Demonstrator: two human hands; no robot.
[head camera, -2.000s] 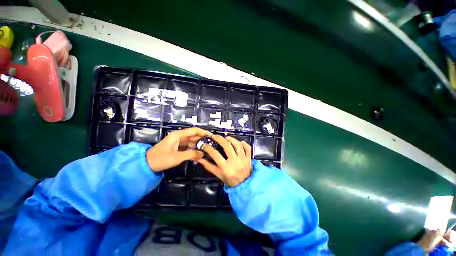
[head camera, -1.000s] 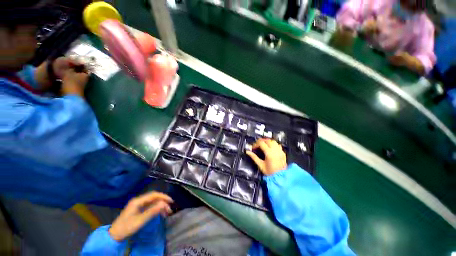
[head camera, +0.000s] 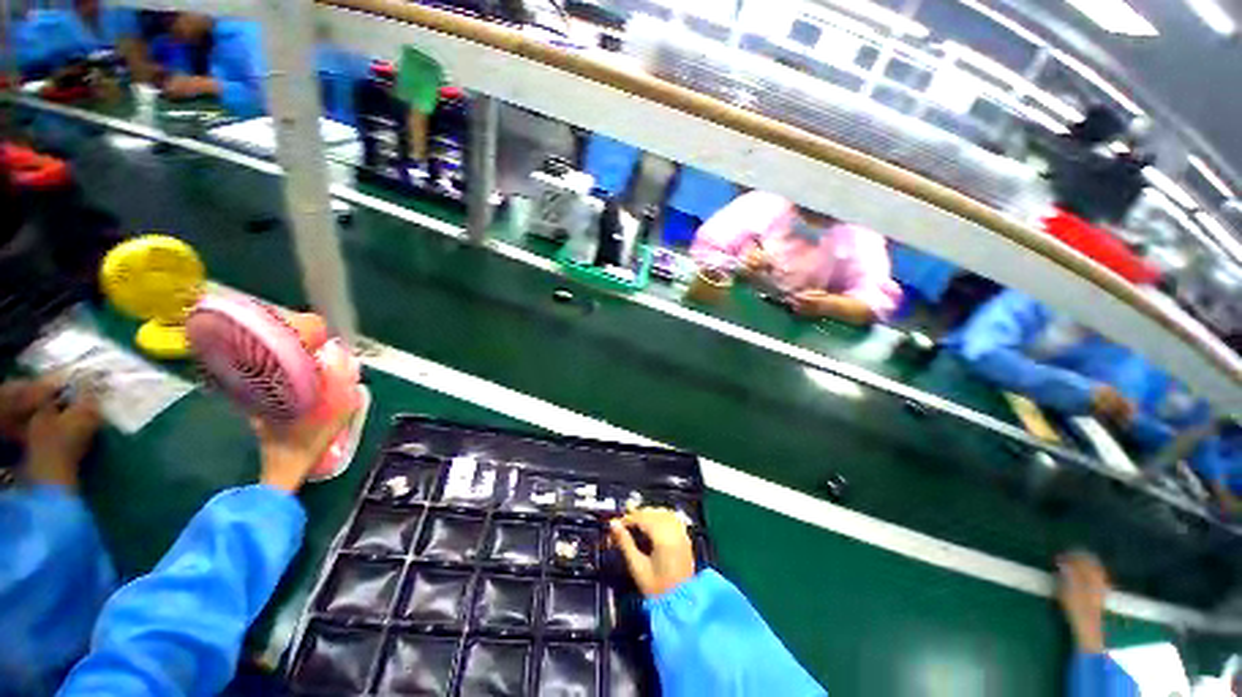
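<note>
The large black blister tray (head camera: 439, 599) lies on the green bench in front of me. White pieces (head camera: 470, 478) lie in its back row. One round black unit (head camera: 398, 486) sits in the back-left pocket, another (head camera: 571, 547) in a pocket beside my right hand. My right hand (head camera: 657, 550) is over the tray's right side, thumb and fingers close together near a small dark spot; whether it holds anything is unclear. My left hand (head camera: 290, 447) is around the lower part of the pink fan (head camera: 256, 357), its fingers partly hidden behind it.
A yellow fan (head camera: 154, 289) stands behind the pink one. A white rail (head camera: 804, 512) separates bench and green belt, where a black unit (head camera: 834, 485) lies. A post (head camera: 311, 204) rises behind the fans. Neighbours' hands show at left (head camera: 57, 425) and right (head camera: 1083, 599); workers sit opposite.
My left hand has moved from near my lap up to the pink fan. My right hand stays over the tray's right part. The view has tilted up, showing more of the line.
</note>
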